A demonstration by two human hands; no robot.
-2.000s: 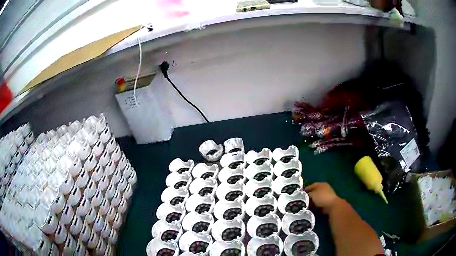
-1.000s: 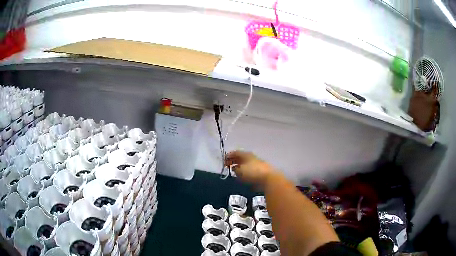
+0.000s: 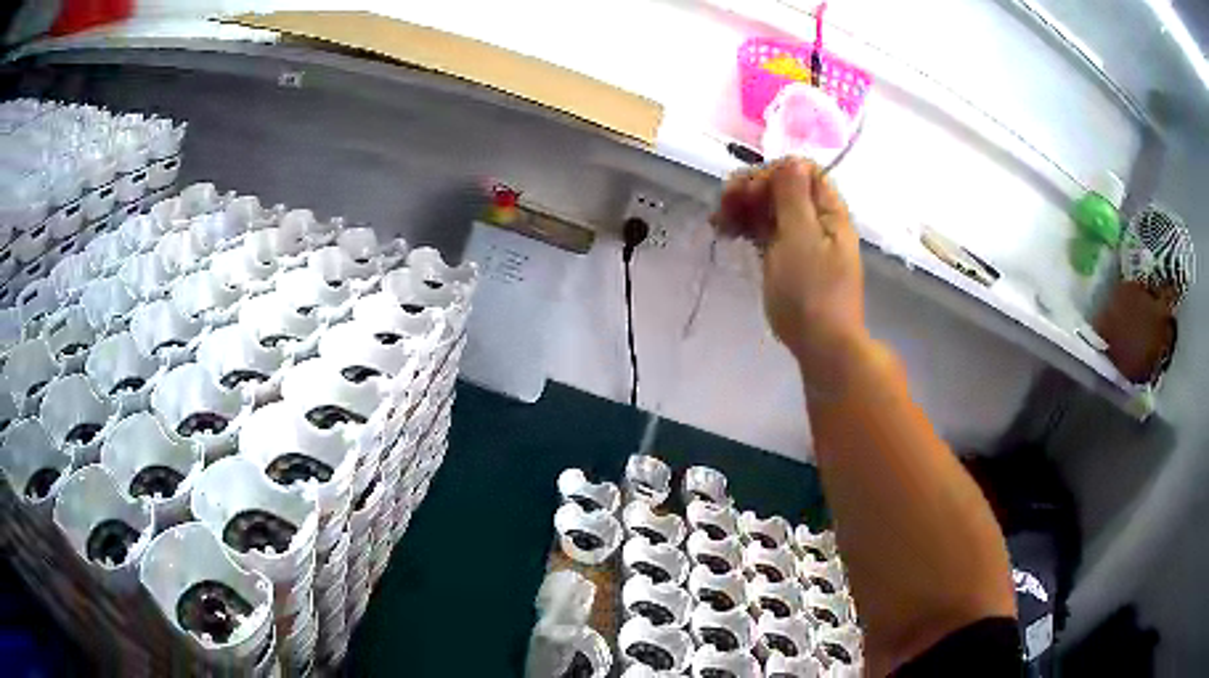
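My right hand (image 3: 802,252), bare, is raised in front of the shelf edge with its fingers closed on a thin pale cord (image 3: 700,294). The cord hangs blurred below the fingers, and part of it shows above the hand by the shelf. My left hand is not in view. White camera housings (image 3: 655,562) with dark round lens panels stand in rows on brown cardboard (image 3: 603,579) on the dark green tabletop. At the left of these rows a white housing (image 3: 568,599) looks tipped or turned; it is blurred.
Tall tiers of white housings (image 3: 252,397) stand at left. A white box (image 3: 511,305) leans on the wall beside a black plug (image 3: 635,233). The shelf (image 3: 988,298) above holds a cardboard sheet (image 3: 464,66), a pink basket (image 3: 762,82) and a green object (image 3: 1095,216). A dark bag lies at right.
My right hand has risen from low by the wall to the shelf edge, still with the cord. The view has shifted, showing more of the left tiers and the housing rows.
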